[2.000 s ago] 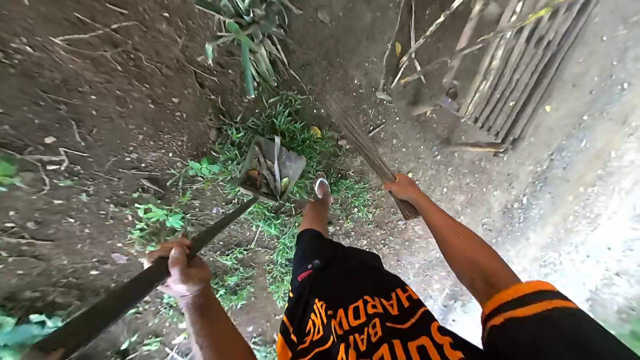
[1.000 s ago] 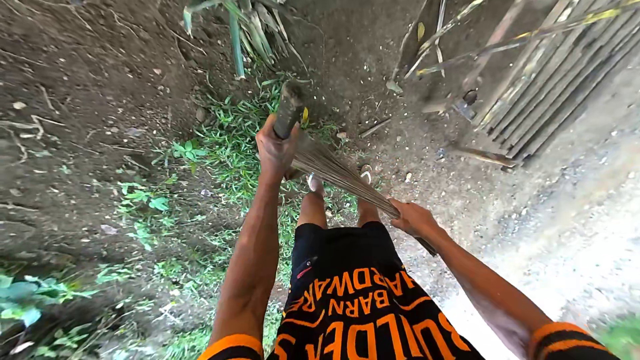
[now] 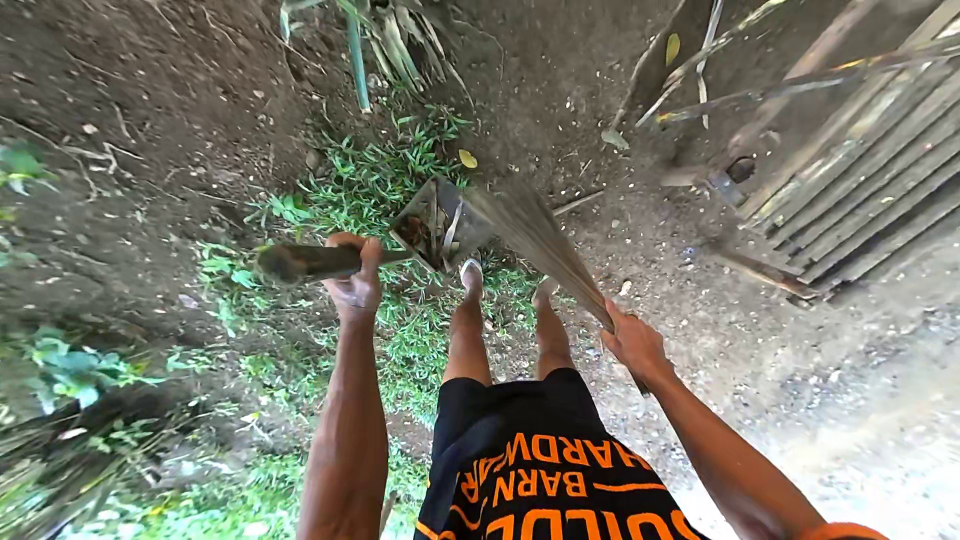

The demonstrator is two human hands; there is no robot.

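Note:
My left hand (image 3: 354,279) is closed around the thick wooden handle (image 3: 311,264) of a dustpan. The handle's near end points to the left. Its pan (image 3: 466,225) lies over the grass in front of my feet, with dry leaves and debris (image 3: 420,229) inside. A stick broom (image 3: 551,251) is in my right hand (image 3: 634,341), gripped near its bound end. The spread bristle tips reach the right edge of the pan; whether they touch it cannot be told.
A slatted wooden structure (image 3: 874,161) stands at the upper right, with poles (image 3: 795,86) beside it. A long-leaved plant (image 3: 397,45) grows ahead. Low grass (image 3: 360,176) and leafy weeds (image 3: 71,367) cover soil on the left. A short stick (image 3: 577,202) lies beyond the broom.
The dustpan handle has swung from pointing toward the lower left, through near upright, to pointing left. The pan, hidden behind my left hand and the broom one second ago, shows again. Both feet are now side by side.

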